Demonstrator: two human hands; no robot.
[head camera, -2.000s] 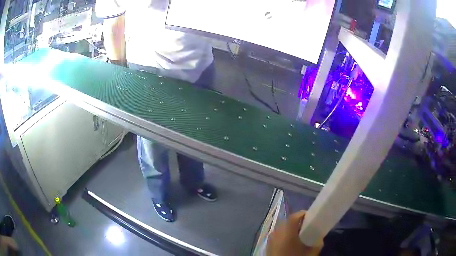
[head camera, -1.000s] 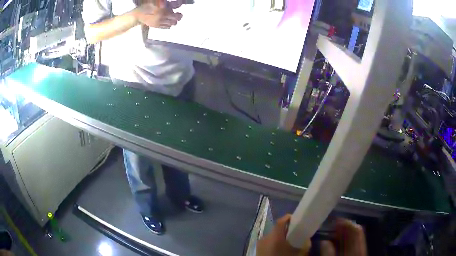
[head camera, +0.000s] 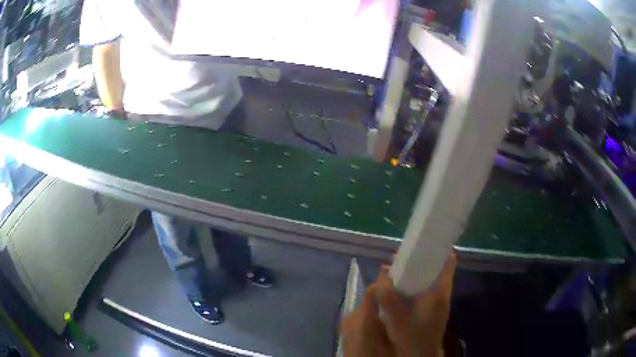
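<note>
The white-grey machine frame post (head camera: 457, 146) slants down close to the camera. My left hand (head camera: 366, 317) is wrapped around its lower end at the bottom. More skin shows against the post's right side, which looks like my right hand (head camera: 432, 307); the two overlap and blur, so its grip is unclear. The green conveyor belt (head camera: 209, 164) runs behind the post, with small pale parts (head camera: 304, 206) in spaced rows. The post hides a strip of the belt.
A person in a white top (head camera: 164, 87) stands behind the belt. The bright monitor (head camera: 286, 35) is above it. A cream machine cabinet (head camera: 63, 237) is under the left end. A green bottle (head camera: 82, 337) and a metal-edged bar (head camera: 167, 331) are on the floor. Dark machinery stands at right.
The view has shifted, so the post and belt sit further left. The hand seen apart at the post's right one second ago now meets it. The person's raised arm is down.
</note>
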